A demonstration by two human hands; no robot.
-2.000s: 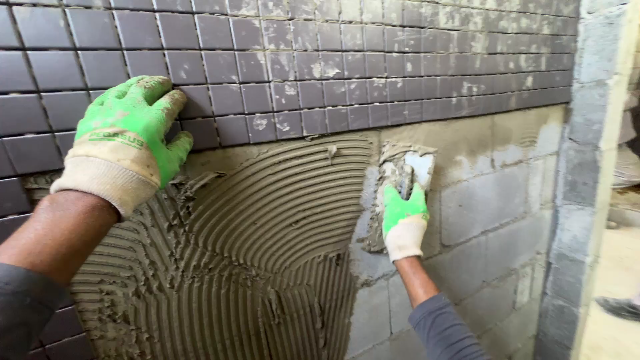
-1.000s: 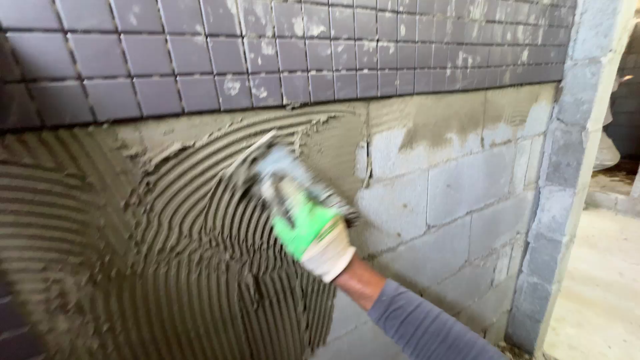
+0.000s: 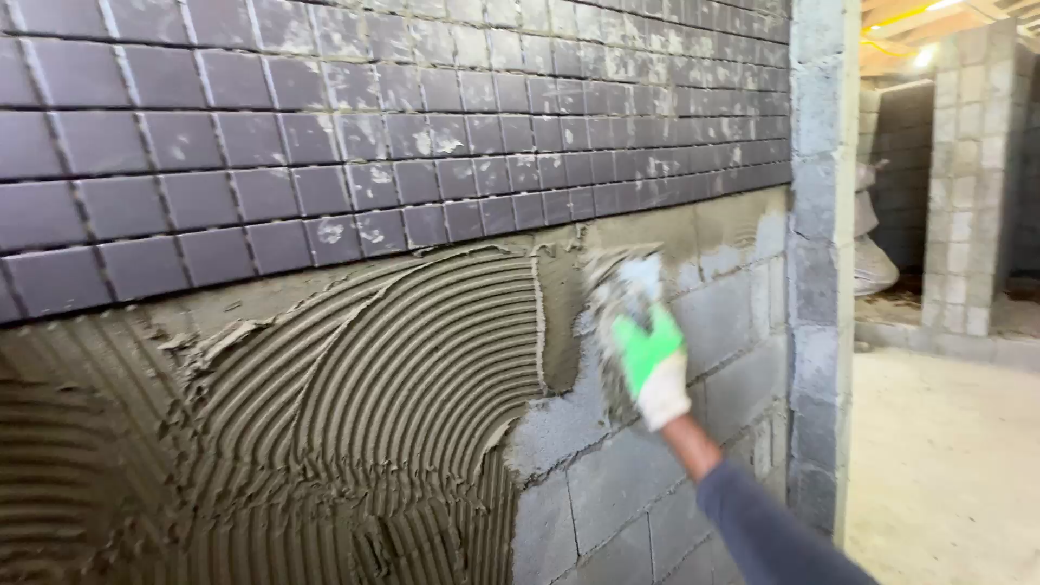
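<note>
My right hand [image 3: 650, 349], in a green and white work glove, grips a trowel [image 3: 638, 280] whose blade is blurred and loaded with grey mortar. The blade is at the block wall [image 3: 617, 487], just right of a smooth strip of mortar [image 3: 559, 317]. Left of that strip, combed mortar [image 3: 422, 349] covers the wall in curved ridges. Dark purple-grey mosaic tiles [image 3: 244, 146], spotted with dried mortar, run across the wall above. My left hand is out of view.
A block wall end [image 3: 816, 268] stands at the right. Past it lie a pale floor [image 3: 942, 455] and a block pillar [image 3: 963, 187], with a pale, blurred bundle [image 3: 873, 260] beside the pillar.
My left hand, on the tiles two seconds ago, has left the view. My right hand has moved right with the trowel since a second ago. The combed ridges now curve up to the smooth strip.
</note>
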